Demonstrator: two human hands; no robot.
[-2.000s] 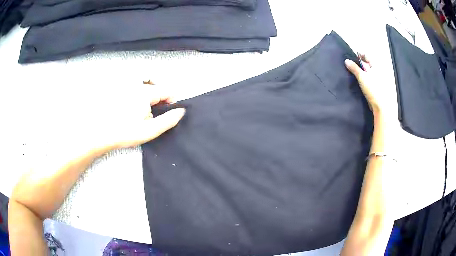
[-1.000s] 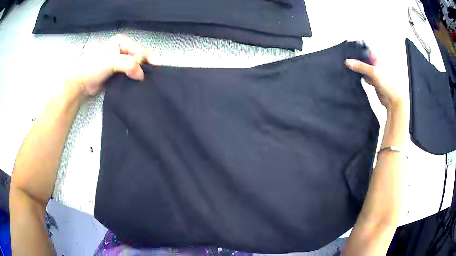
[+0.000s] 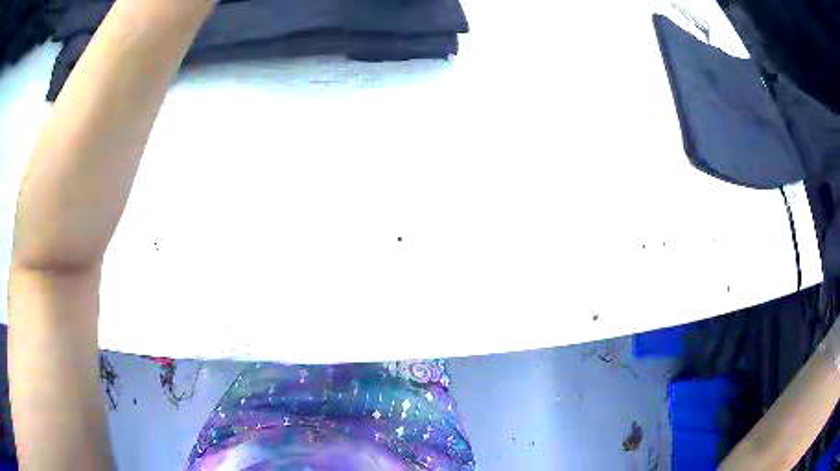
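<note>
A pile of black garments lies at the far edge of the white table, cut off by the picture's top. My left forearm reaches up over the pile's left part, and the hand is beyond the top edge. My right forearm is at the lower right corner, and the hand is beyond the right edge. What either hand holds is hidden. A small black cut panel with a rounded lower edge lies flat at the right of the table.
A thin black cord runs down the table's right side. Dark cloth hangs at the right. Blue crates stand on the grey floor at the lower right. Bits of thread dot the table and floor. The wearer's patterned clothing shows at the bottom.
The large black garment that both hands held over the table is out of view. My left arm has moved up past the top edge, my right arm down and out to the right.
</note>
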